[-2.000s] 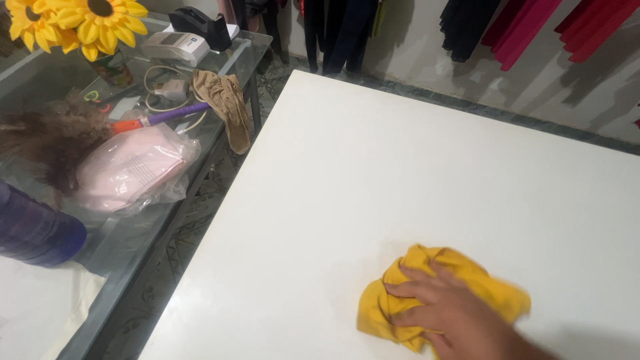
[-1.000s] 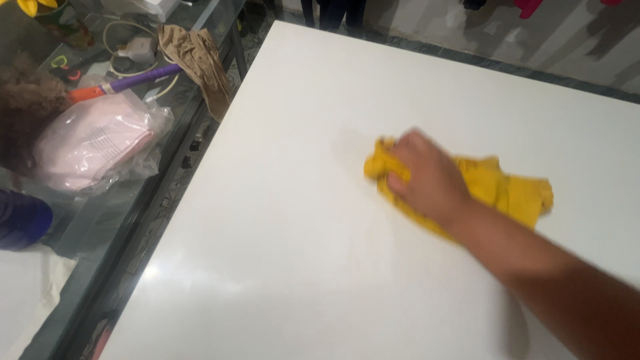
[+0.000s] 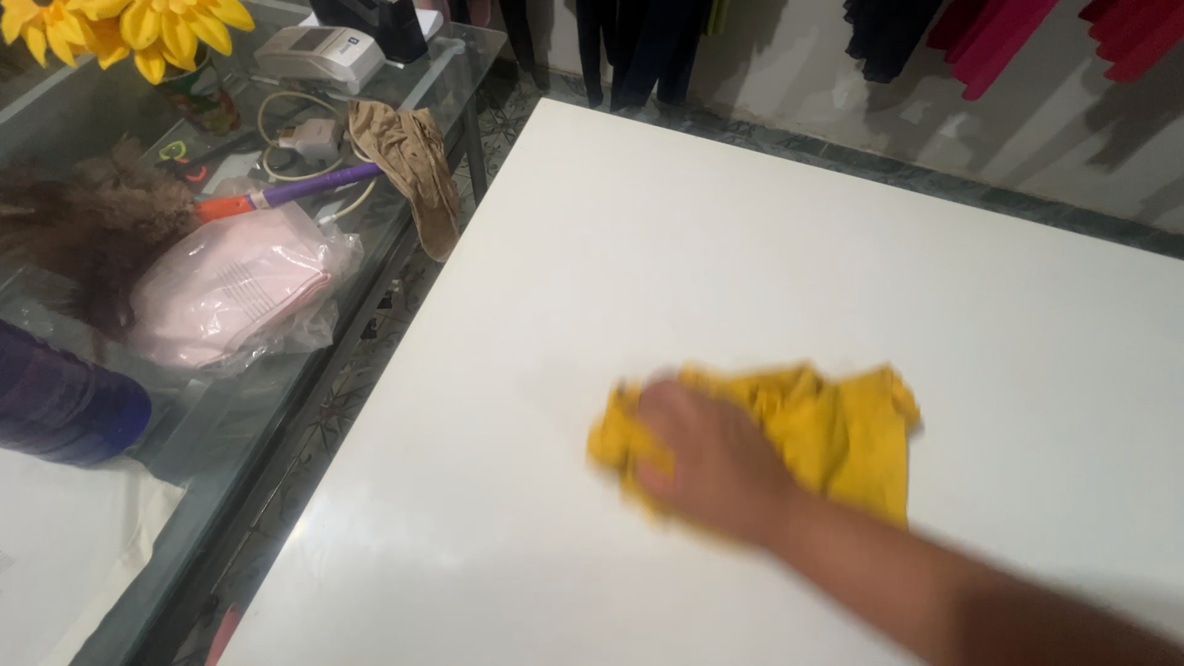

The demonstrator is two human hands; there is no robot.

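Note:
My right hand (image 3: 712,453) comes in from the lower right and grips the left part of a yellow cloth (image 3: 832,425). The cloth lies bunched on a white tabletop (image 3: 703,250), its loose part spread to the right of my fingers. Hand and cloth are somewhat blurred, and the fingertips are partly hidden in the folds. My left hand is out of view.
At left, a glass table holds a feather duster with a purple handle (image 3: 314,185), a pink item in clear plastic (image 3: 231,287), a blue container (image 3: 65,398), a tan cloth (image 3: 407,166), a card terminal (image 3: 319,55) and yellow artificial flowers (image 3: 166,28). Garments (image 3: 999,37) hang behind.
Two seconds ago my right hand lay flatter on the cloth with its fingers spread; now it grips the bunched left part. The view has tilted down and back up.

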